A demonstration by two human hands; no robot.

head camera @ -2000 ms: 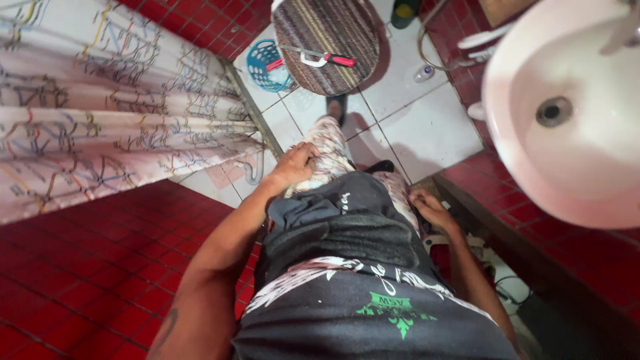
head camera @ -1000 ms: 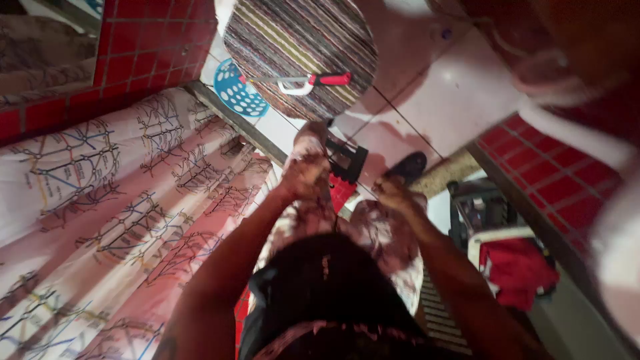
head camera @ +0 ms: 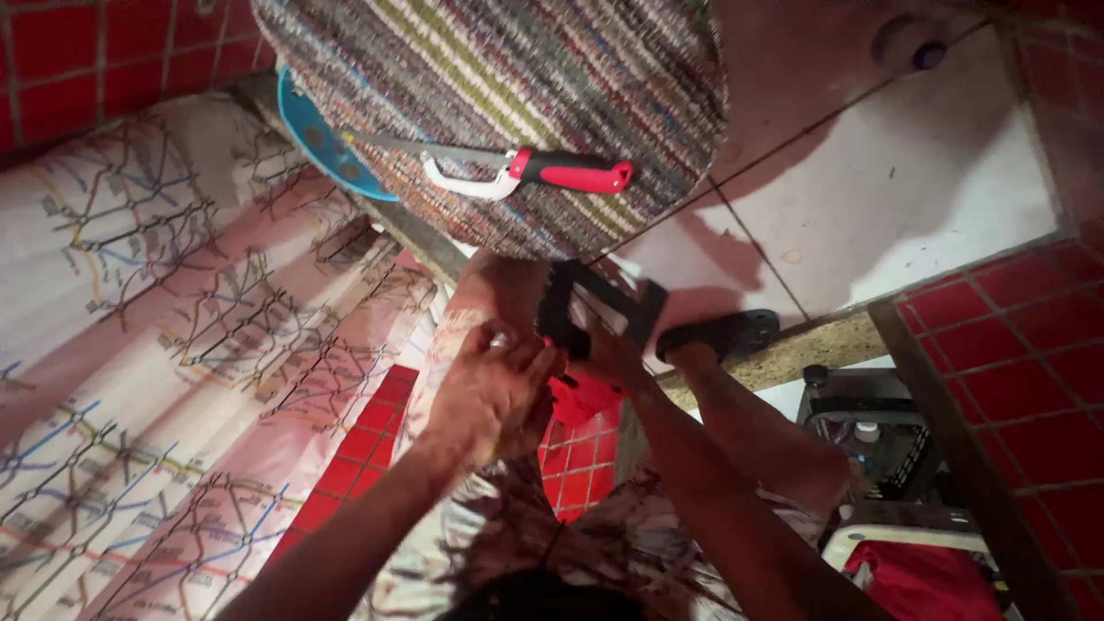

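Observation:
Between my knees is a black frame-like object (head camera: 565, 306), perhaps a tool, with a red part below it. My right hand (head camera: 611, 355) is around its lower part. My left hand (head camera: 496, 392) is closed beside it, with something small and shiny near the thumb and a dark tip by the fingers; what it holds is too unclear to name. Farther forward, a mini hacksaw (head camera: 573, 170) with a red and black handle and a white frame lies on a round striped woven rug (head camera: 621, 95).
A blue perforated basket (head camera: 323, 142) sits partly behind the rug. On the left hangs a patterned shower curtain (head camera: 164, 310). A black slipper (head camera: 733, 335) is on my right foot. Right of my leg stand a dark plastic rack (head camera: 849, 397) and a red cloth (head camera: 931, 582).
Two seconds ago my hands rested apart near my thighs; now they are close together at the black object, which came into sight between my knees one second ago. The view has shifted.

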